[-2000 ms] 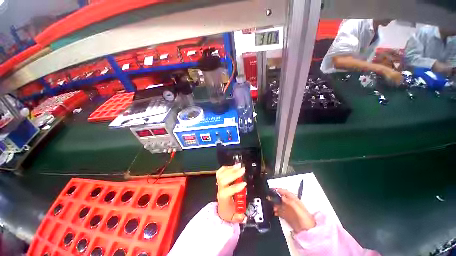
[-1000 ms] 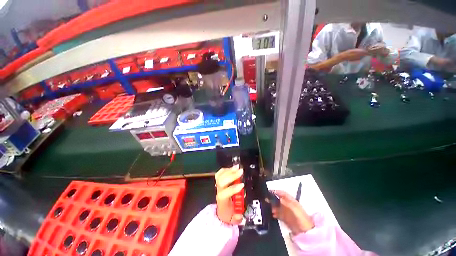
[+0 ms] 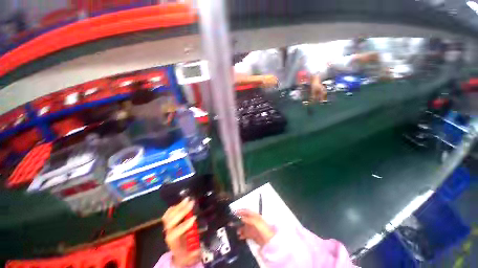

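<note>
The picture is blurred. My left hand point(image 3: 181, 233) is wrapped around the red ribbed handle point(image 3: 193, 235) of the black toggle-clamp fixture point(image 3: 202, 201). The silver plate point(image 3: 216, 245) shows at the fixture's base, right of the handle. My right hand point(image 3: 254, 227) is at the right side of the fixture, its fingertips near a dark part. Blur hides whether it holds anything. The white paper sheet point(image 3: 278, 209) lies right of the fixture, partly under my right forearm, with a dark pen point(image 3: 261, 204) on it.
The red parts tray point(image 3: 99, 253) is cut off at lower left. The blue control box point(image 3: 152, 175) and power supply point(image 3: 84, 193) stand behind. A metal post point(image 3: 225, 104) rises behind the fixture. A black parts tray point(image 3: 259, 118) and people's hands are beyond. A blue bin point(image 3: 443, 220) is at right.
The view has swung to the right, so the bench things appear further left and the blue bin has come into view. My left hand stays on the handle, and my right hand stays beside the fixture.
</note>
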